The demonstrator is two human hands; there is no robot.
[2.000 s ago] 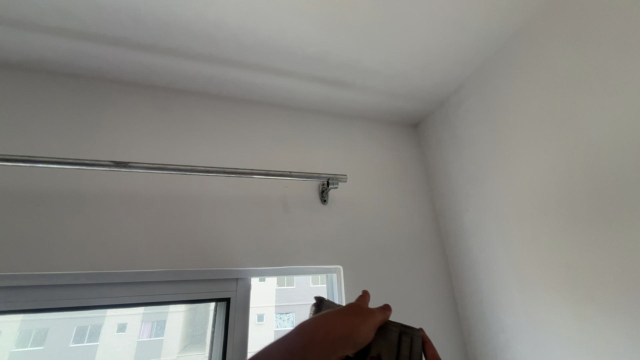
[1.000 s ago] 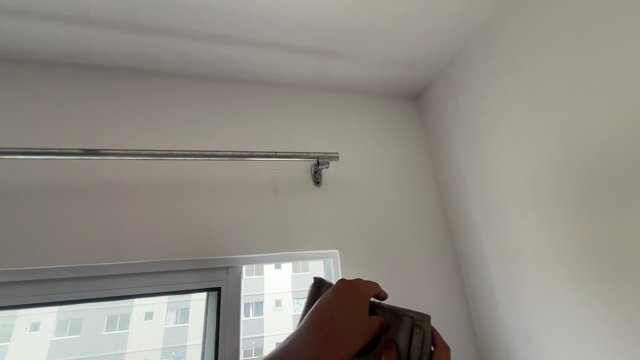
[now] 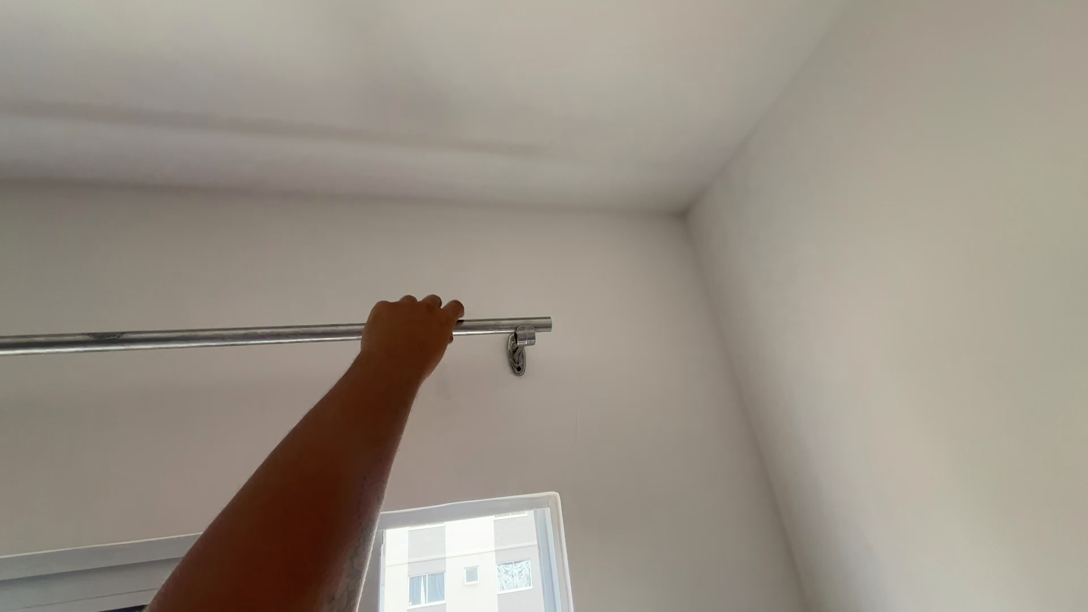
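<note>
A metal curtain rod [image 3: 212, 337] runs across the wall above the window, its right end resting on a shiny metal wall bracket [image 3: 519, 350]. My left hand [image 3: 412, 333] is raised and closed around the rod, a little left of the bracket, with the fingers curled over the top. The forearm comes up from the bottom of the view. My right hand is out of view, and so is the folded grey cloth of the earlier frames.
Below the rod is a white-framed window [image 3: 463, 511], partly behind the forearm, with a building outside. The side wall [image 3: 918, 340] meets the window wall and the ceiling [image 3: 510, 93] at a corner right of the bracket.
My left hand has gone up from the folded cloth in front of the window and taken hold of the rod. The cloth and my right hand have left the view.
</note>
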